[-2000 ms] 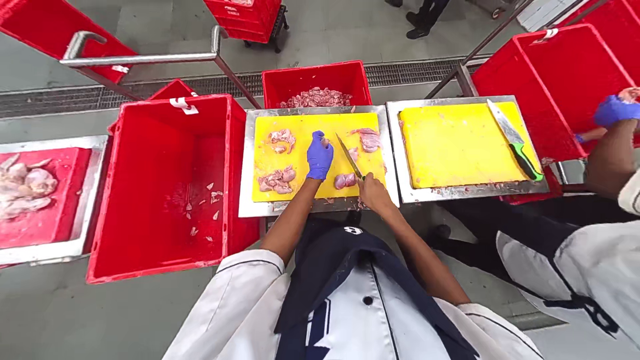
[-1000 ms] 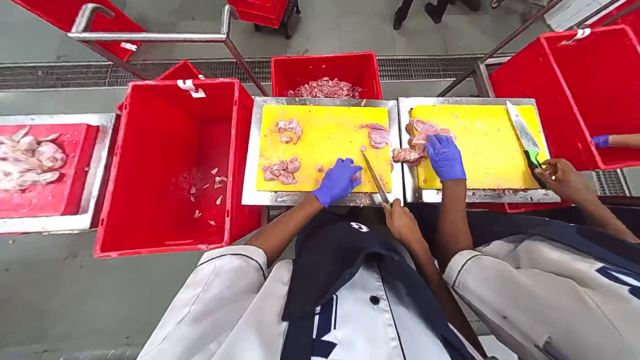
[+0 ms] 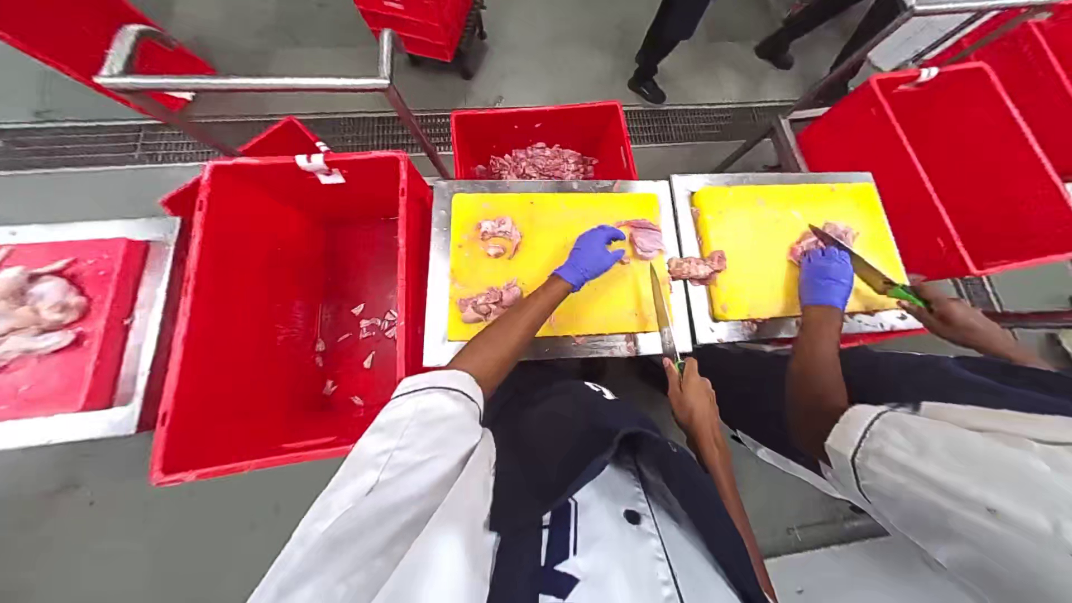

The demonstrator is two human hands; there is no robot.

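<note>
My left hand (image 3: pixel 593 257), in a blue glove, is over the right part of a yellow cutting board (image 3: pixel 553 276), its fingers curled beside a piece of raw meat (image 3: pixel 645 239). Whether it holds a small scrap cannot be told. My bare right hand (image 3: pixel 692 392) grips a long-bladed knife (image 3: pixel 662 311) at the board's front right, the blade pointing away from me. Two more groups of raw meat lie on the board's left side, one at the back (image 3: pixel 500 235) and one at the front (image 3: pixel 489 302).
A deep red crate (image 3: pixel 276 335) stands left, a red bin (image 3: pixel 544 126) of meat pieces behind the board. On the right, a co-worker's gloved hand (image 3: pixel 827 278) and knife (image 3: pixel 871 272) are at a second yellow board (image 3: pixel 754 251); meat (image 3: pixel 698 268) bridges its left edge.
My left hand has moved up the board towards the meat at the right. The co-worker's knife, lying on the board two seconds ago, is now held over meat there.
</note>
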